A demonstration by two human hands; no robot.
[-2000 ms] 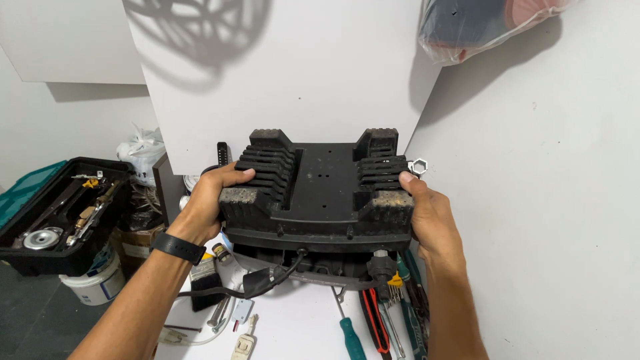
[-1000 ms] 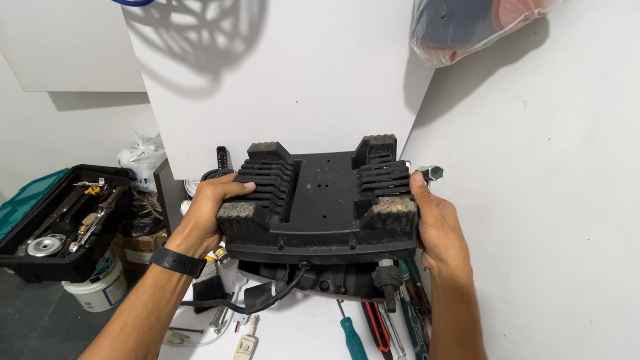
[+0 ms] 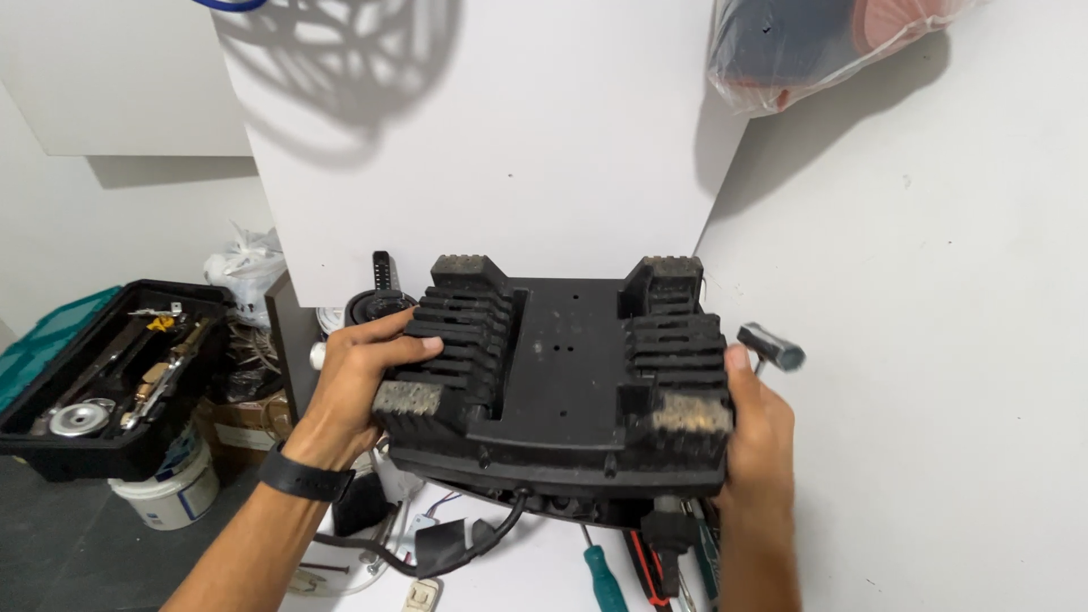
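Observation:
A black plastic appliance housing [image 3: 565, 365] with ribbed vents and four worn feet is held with its underside facing me. My left hand [image 3: 361, 370] grips its left side, thumb over the ribs, and a black band circles that wrist. On the right side my right hand [image 3: 756, 425] holds the housing, thumb at the edge. Beside that thumb a metal tubular socket wrench [image 3: 772, 346] sticks out; whether my right hand holds it is unclear. A black power cord [image 3: 510, 518] leaves the lower edge. A dark knob-like fitting [image 3: 669, 535] hangs at the lower right.
Under the housing, a white table holds a teal-handled screwdriver [image 3: 603, 582], red-and-black handled pliers [image 3: 646, 565] and a white plug [image 3: 421, 595]. An open black toolbox [image 3: 178, 450] stands at left above a white bucket [image 3: 170, 493]. A plastic bag [image 3: 816, 51] hangs upper right.
The metal socket wrench beside my right hand has turned and now shows lengthwise, where its ring-like end faced me two seconds ago. Both hands have kept their hold on the housing.

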